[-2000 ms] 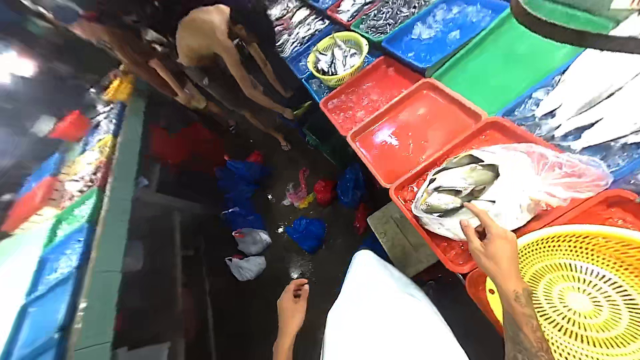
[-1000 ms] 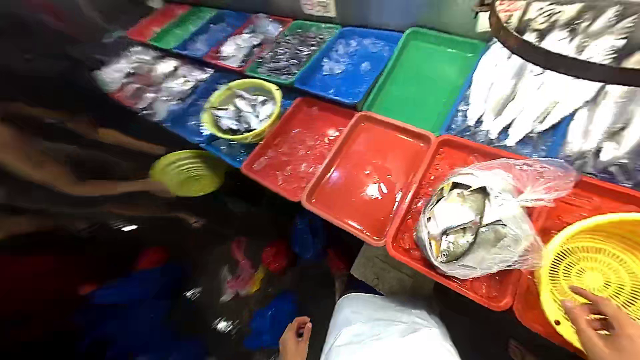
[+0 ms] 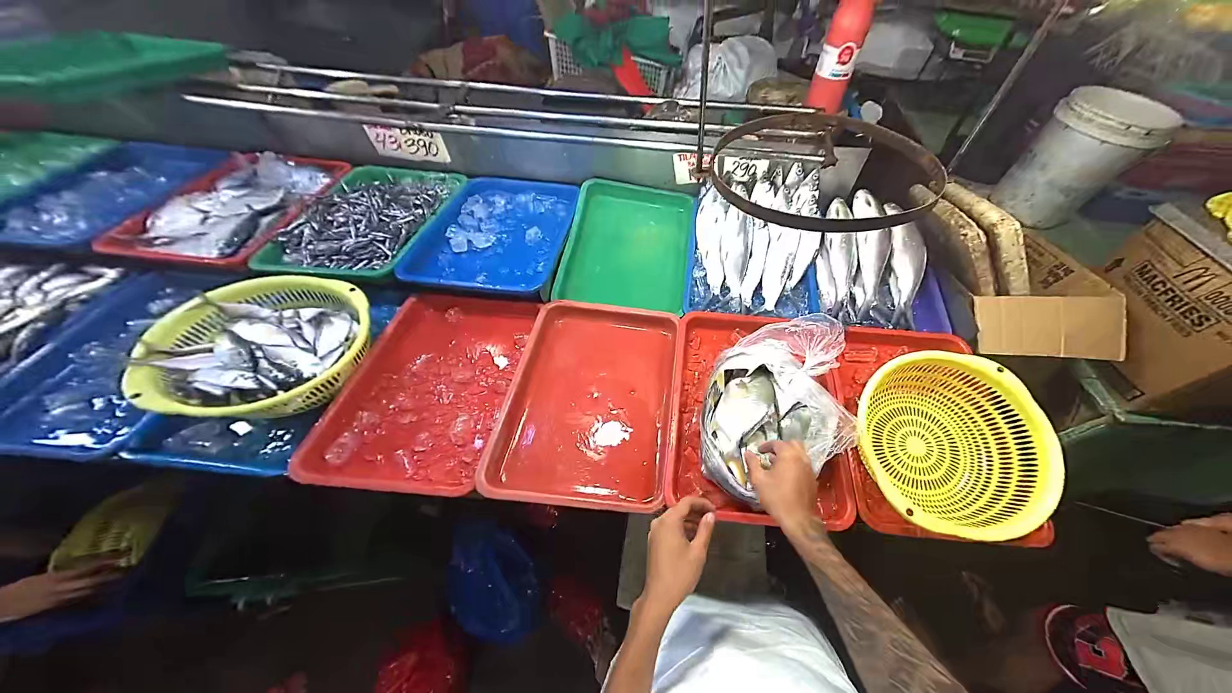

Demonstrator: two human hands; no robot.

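Note:
A clear plastic bag [image 3: 818, 409] of silvery fish [image 3: 746, 409] lies in a red plastic tray [image 3: 693, 472] of ice. My right hand [image 3: 782, 481] reaches to the lower edge of the bag's fish, its fingertips at them; whether it grips one cannot be told. My left hand [image 3: 681, 539] is just below the tray's front edge, fingers curled and apart, holding nothing visible. Right of the bag, an empty yellow plastic basket [image 3: 962, 443] rests on another red tray [image 3: 1035, 534]. Left of it sits a red tray [image 3: 577, 414] with a wet bottom.
Behind are a green tray [image 3: 626, 245], a blue tray of ice [image 3: 491, 236] and whole fish [image 3: 760, 241] under a hanging metal ring [image 3: 828, 223]. A yellow basket of fish [image 3: 260, 351] stands left. Cardboard boxes [image 3: 1169, 298] are at right. Other people's hands [image 3: 1198, 544] show at both sides.
My right hand has moved from the yellow basket to the bag of fish. My left hand has come up near the tray's front edge. The view has turned markedly.

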